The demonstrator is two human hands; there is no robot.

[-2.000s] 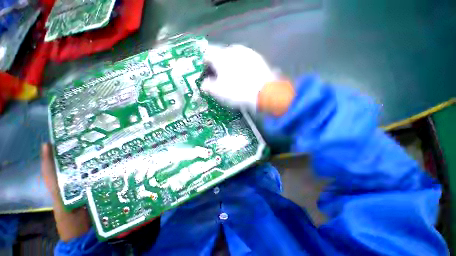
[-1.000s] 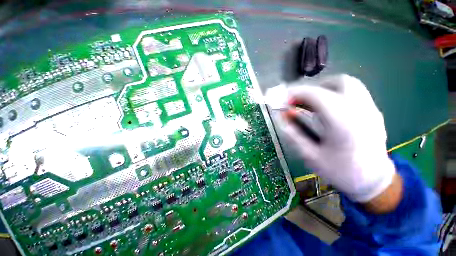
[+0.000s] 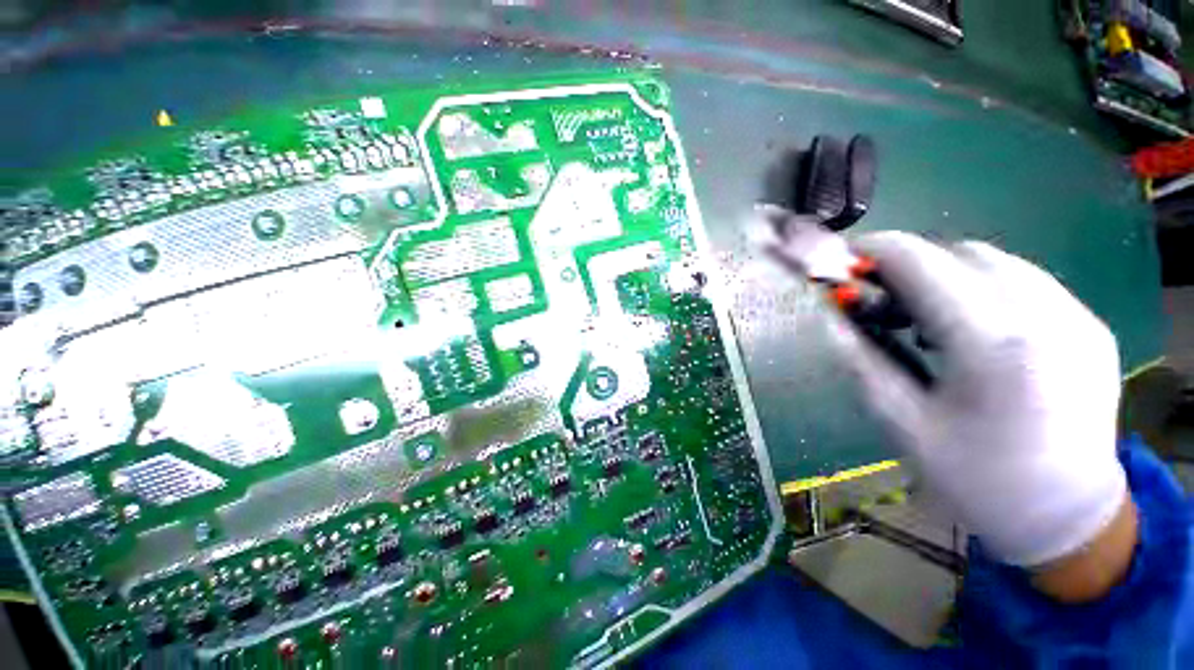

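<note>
A large green circuit board [image 3: 491, 380], solder side up with white border lines and shiny silver areas, fills the left and middle of the view. My right hand [image 3: 1002, 393], in a white knit glove, is closed around the handles of cutters [image 3: 825, 255] with silver jaws and orange bands. The jaws are blurred and point left, a little right of the board's right edge, apart from it. My left hand is not in view.
A black two-pronged object [image 3: 835, 181] lies on the green mat [image 3: 995, 157] beyond the cutters. Electronic assemblies [image 3: 1133, 59] and a red piece [image 3: 1165, 160] are at the top right. The yellow bench edge [image 3: 845, 478] runs right of the board.
My left hand showed at the board's left edge two seconds ago and is out of view now. Since one second ago, my right hand and the cutters have moved right, away from the board's edge.
</note>
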